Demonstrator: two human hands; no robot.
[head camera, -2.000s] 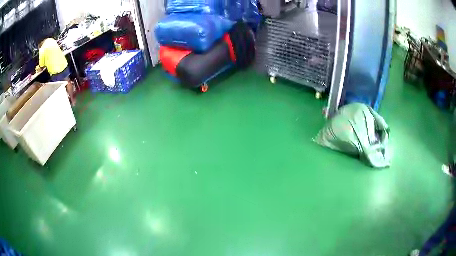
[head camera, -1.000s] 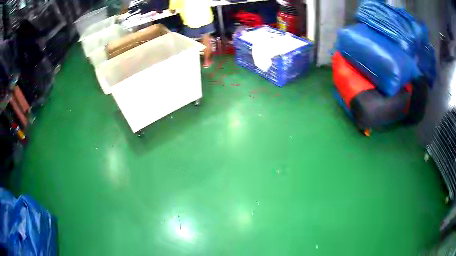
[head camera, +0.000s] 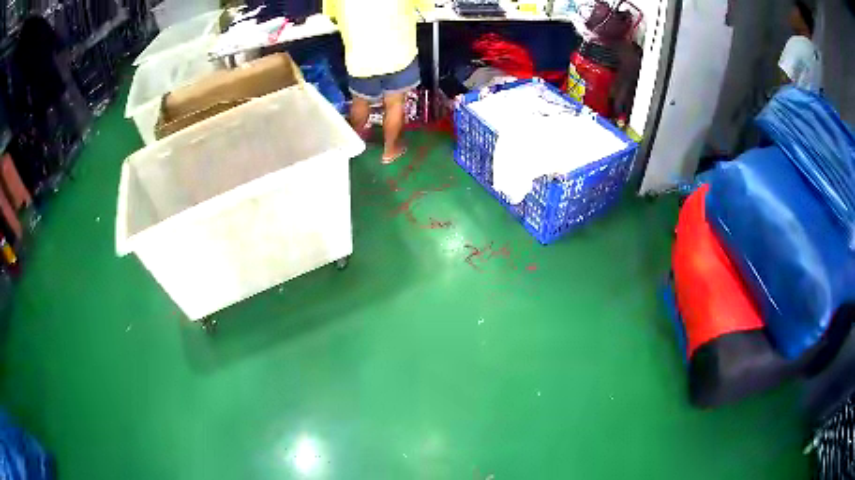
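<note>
Neither of my hands is in the picture. Nearest in front of me, a large white rolling tub (head camera: 253, 239) stands on casters at the left, and its inside looks bare. Behind it are an open brown carton (head camera: 230, 86) and more white tubs (head camera: 178, 80). To the right of centre stands a blue slatted crate (head camera: 591, 199) with a white sheet (head camera: 539, 131) draped over its top and front.
Wrapped blue bales (head camera: 773, 244) lie on a red and black bale (head camera: 712, 291) at the right. A person in a yellow shirt (head camera: 378, 37) stands at a long table. Red strands (head camera: 427, 222) lie on the green floor. Blue plastic (head camera: 21, 455) shows at the lower left.
The view has moved forward from the one before and earlier swung left. The tub, crate and bales now look nearer and larger. The yellow-shirted person remains at the table.
</note>
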